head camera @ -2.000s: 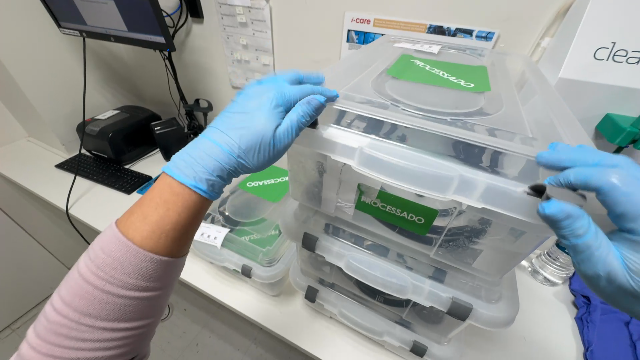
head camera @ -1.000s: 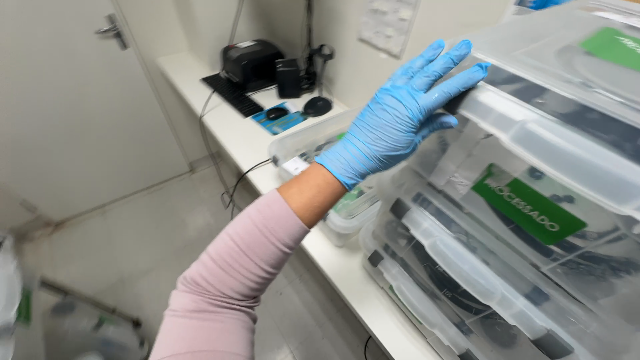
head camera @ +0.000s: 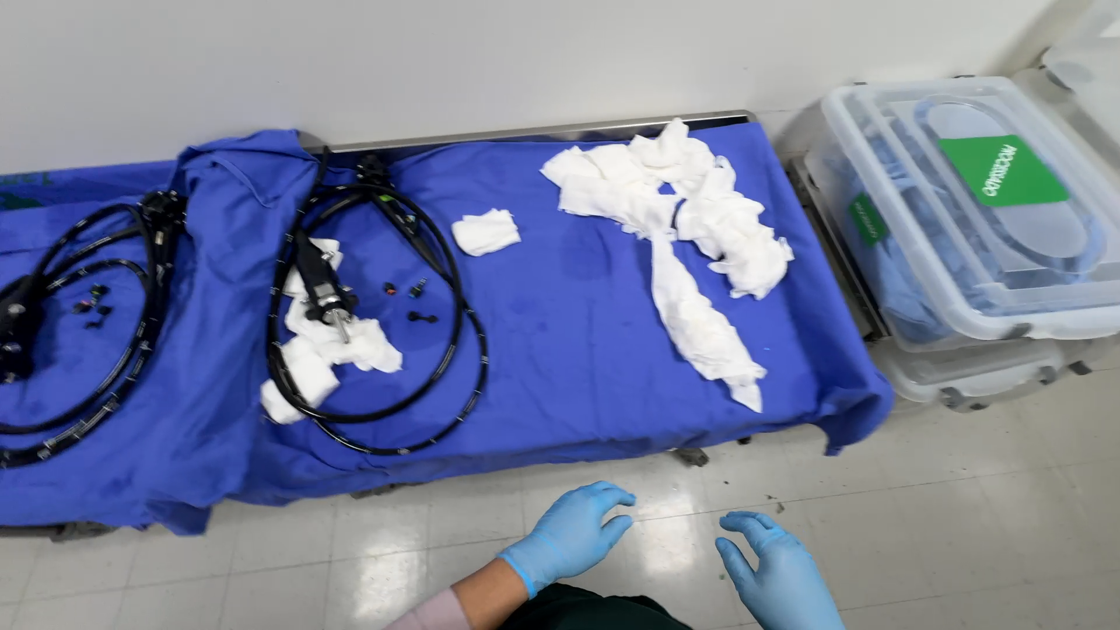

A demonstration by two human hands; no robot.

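Observation:
My left hand (head camera: 573,534), in a blue glove, hangs over the floor in front of the cart's near edge, fingers apart and holding nothing. To its right my right hand (head camera: 774,564), gloved alike, is also empty, with thumb and fingers parted. Beyond them, a blue cloth (head camera: 560,350) covers the cart. On it lie a coiled black endoscope (head camera: 477,350), a second coiled endoscope (head camera: 144,350) at far left, small black valves (head camera: 423,318), a folded white gauze (head camera: 486,232) and a long crumpled strip of white gauze (head camera: 700,324). More gauze (head camera: 372,346) lies under the nearer endoscope's control end.
At right stands a lidded clear plastic box (head camera: 971,315) with green labels and blue contents, above another clear plastic box (head camera: 989,372). A metal rail (head camera: 542,131) runs along the cart's back against the wall. Tiled floor (head camera: 420,560) shows in front.
The view has swung from the counter with stacked clear boxes to the cloth-covered cart. My left hand, on the top box earlier, is off it. My right hand, at that box two seconds ago, is free too.

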